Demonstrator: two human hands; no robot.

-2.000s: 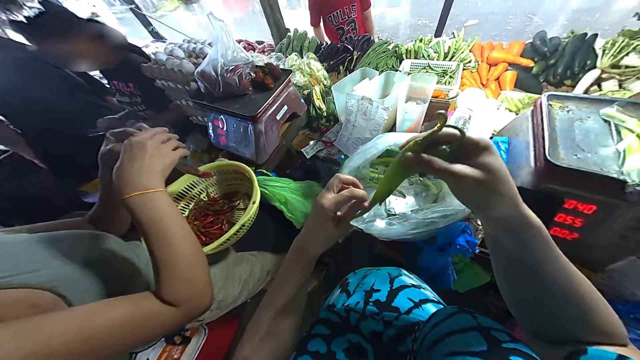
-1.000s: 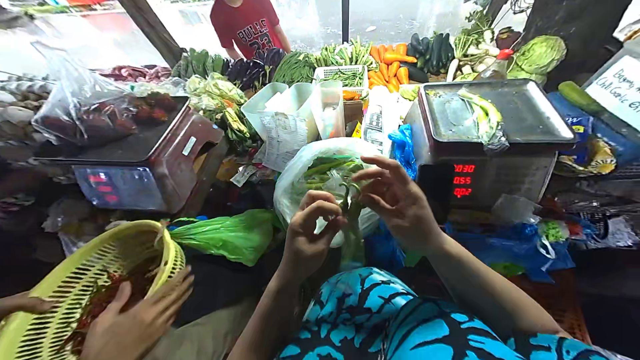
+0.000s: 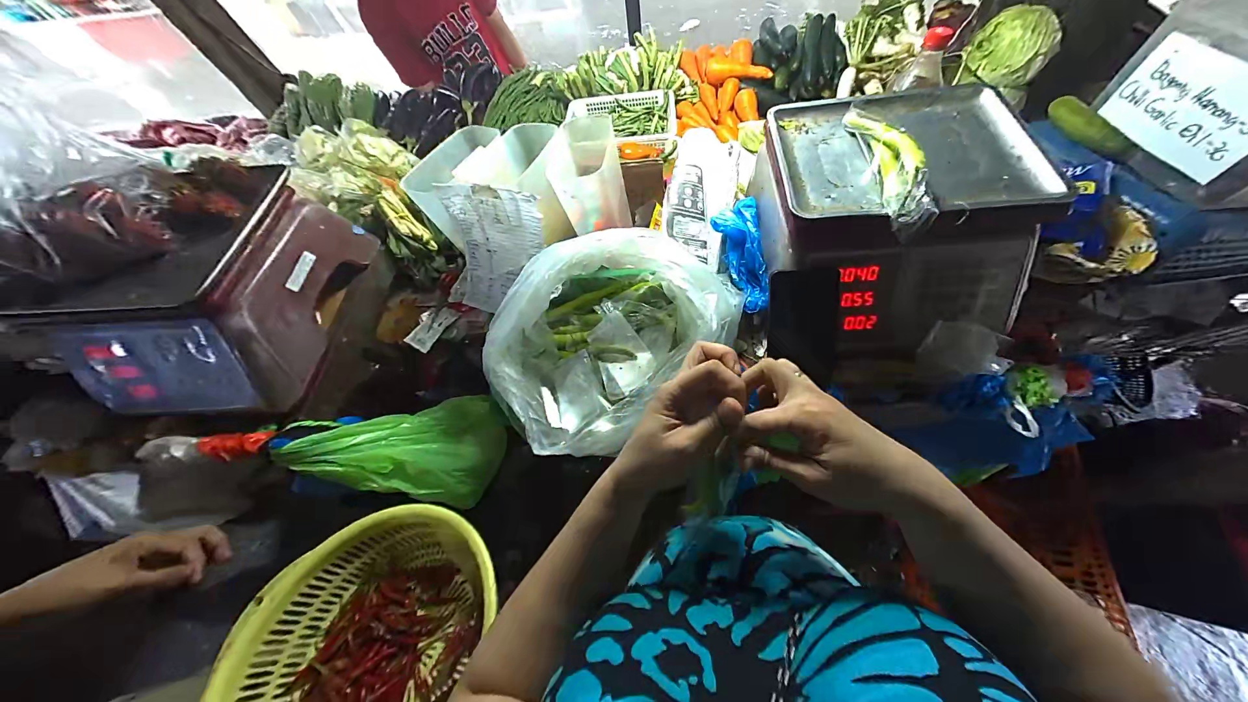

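Observation:
My left hand (image 3: pixel 687 414) and my right hand (image 3: pixel 804 424) meet at the fingertips, just right of an open clear plastic bag (image 3: pixel 517 331). Between them they pinch the top of a small clear plastic bag (image 3: pixel 717 487), which hangs down in front of my patterned top; something green shows dimly inside it. Inside the open bag lie long green chili peppers (image 3: pixel 590 317) and small plastic packets (image 3: pixel 585 385). A bagged bunch of pale green vegetable (image 3: pixel 892 161) rests on the metal tray of a digital scale (image 3: pixel 975 146) at the right.
A yellow basket (image 3: pixel 258 624) of red chilies (image 3: pixel 390 624) stands at lower left, beside another person's hand (image 3: pixel 161 565). Left are a green plastic bag (image 3: pixel 409 448) and a second scale (image 3: pixel 263 312). Plastic containers (image 3: pixel 585 175), carrots (image 3: pixel 726 88) and eggplants (image 3: pixel 424 117) lie beyond; a person (image 3: pixel 439 39) stands behind.
Two seconds ago a long green pepper was stretched between my hands; now they are together, pinching the small bag. The other person's hand has moved off the basket. The view has swung right.

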